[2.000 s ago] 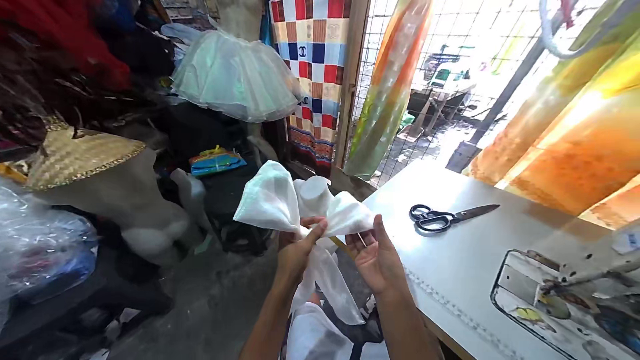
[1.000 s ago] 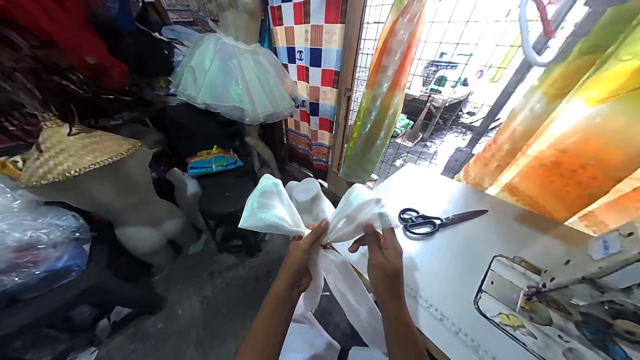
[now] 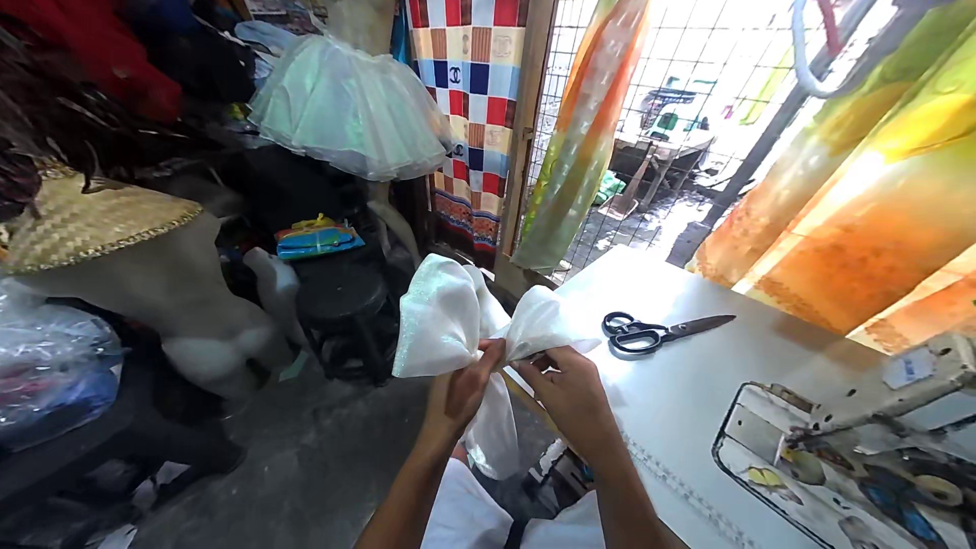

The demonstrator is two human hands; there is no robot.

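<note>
A bow of shiny white sheer fabric [image 3: 438, 320] is held up in front of my lap, its loops spread to both sides and a tail hanging below. My left hand [image 3: 469, 385] pinches it close to the middle. The fingers of my right hand [image 3: 560, 377] grip the bow just right of the centre, under the right loop; what lies between those fingertips is hidden. Black-handled fabric scissors [image 3: 663, 332] lie on the white table [image 3: 686, 396], to the right of the bow, touched by neither hand.
A sewing machine [image 3: 915, 381] and a wire-rimmed tray [image 3: 724, 435] with small items occupy the table's right side. A black stool [image 3: 343, 293], a mannequin torso [image 3: 221, 320] and a form wearing a sheer skirt [image 3: 351, 114] stand left. Orange-yellow curtains [image 3: 862, 221] hang at right.
The bow's loops have shifted and turned while my left hand has kept hold near the middle. My right hand, more open and palm-up two seconds ago, has turned over and closed in beside the left.
</note>
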